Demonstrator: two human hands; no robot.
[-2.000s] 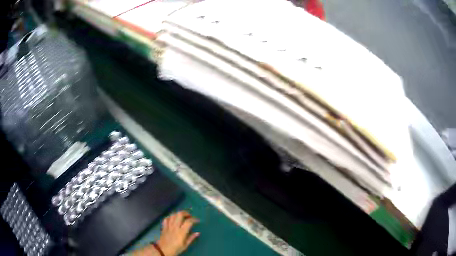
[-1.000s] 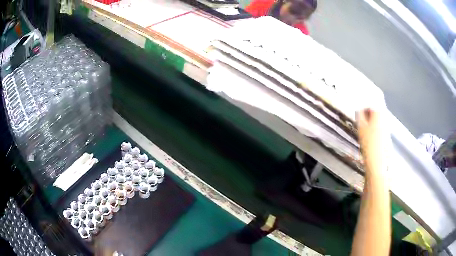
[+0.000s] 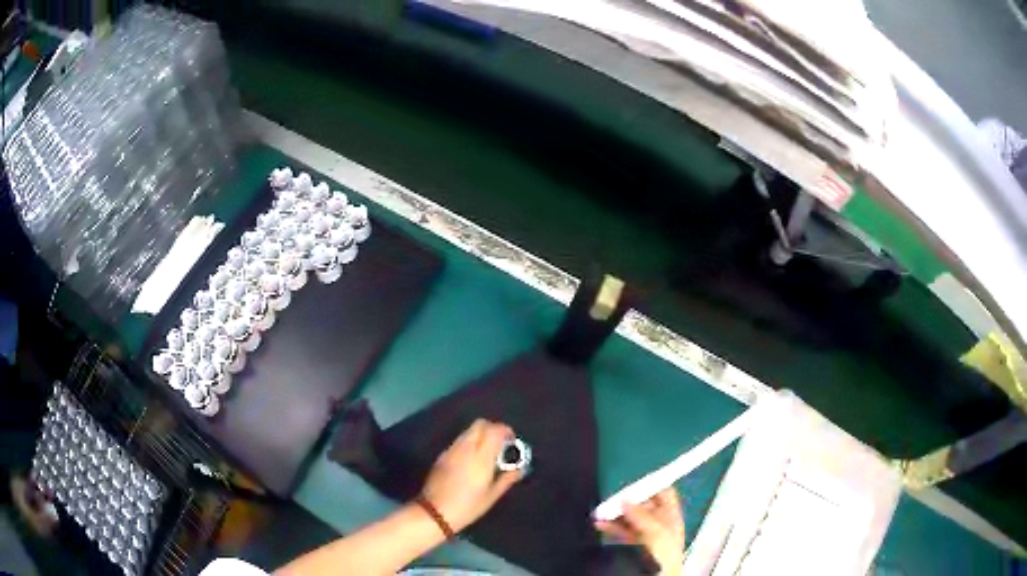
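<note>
My left hand [image 3: 467, 478] holds a small round white-silver hub [image 3: 515, 456] by its side, over the middle of the black three-armed fixture [image 3: 496, 411]. Whether the hub touches the fixture is unclear. My right hand [image 3: 655, 529] holds a flat white blade [image 3: 687, 459] by its lower end, at the fixture's right side. The blade slants up and right, its far end over the white stack [image 3: 805, 495]. The hub tray [image 3: 304, 371] lies left of the fixture with rows of hubs on its upper left part.
Wrapped clear trays [image 3: 130, 158] stand behind white strips [image 3: 180, 264] at left. A second hub tray [image 3: 96, 478] sits by a wire rack [image 3: 180, 495], with another person's hand [image 3: 34, 506] at its edge. White sheets [image 3: 777, 68] lie on the upper shelf. The bench's pale edge [image 3: 451, 231] runs diagonally.
The view has shifted down and right, bringing the fixture fully into sight. My right hand has left the shelf sheets and now holds a blade. My left hand has come into view holding a hub.
</note>
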